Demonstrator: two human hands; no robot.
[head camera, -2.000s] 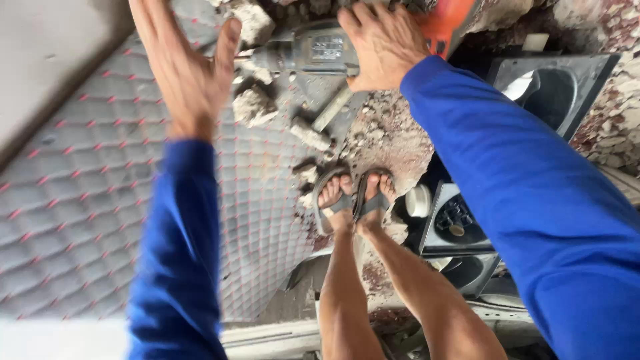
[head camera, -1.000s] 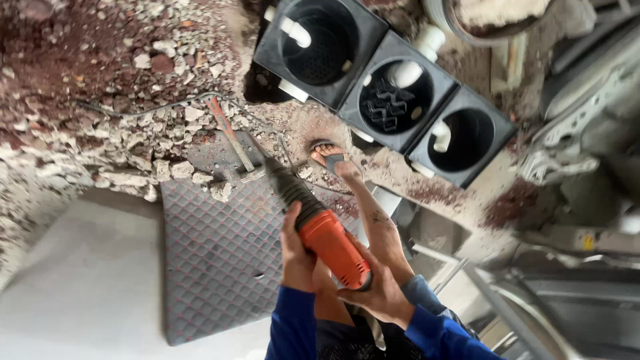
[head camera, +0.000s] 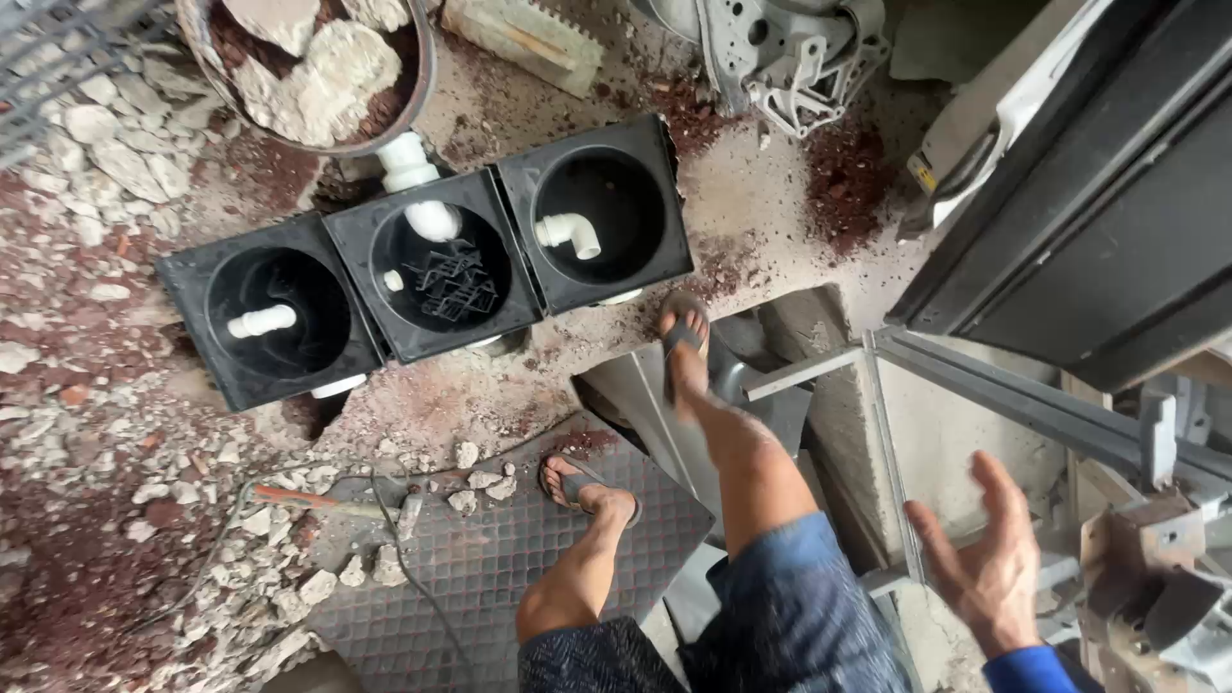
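My right hand (head camera: 991, 558) is at the lower right, its fingers spread and nothing in it, beside a grey metal frame (head camera: 890, 452). My left hand is out of view, as is the orange power tool. A hammer with an orange and wooden handle (head camera: 318, 500) lies on the ground at the lower left, by the quilted grey mat (head camera: 510, 549). A thin cable (head camera: 423, 587) runs over the mat. Three joined black plastic boxes with round openings stand in a row: left (head camera: 279, 313), middle (head camera: 441, 265) and right (head camera: 599, 214), with white pipe fittings inside.
Broken concrete and red rubble (head camera: 106, 404) cover the ground at left. Above the boxes stands a round container of concrete chunks (head camera: 423, 87). A metal car part (head camera: 789, 58) lies at the top. Dark panels (head camera: 1088, 202) and metal framing are at right. My sandalled feet are apart below the boxes.
One second ago both hands were on the orange power tool; now it is out of view and my right hand holds nothing. The view has shifted strongly, with the boxes now further left.
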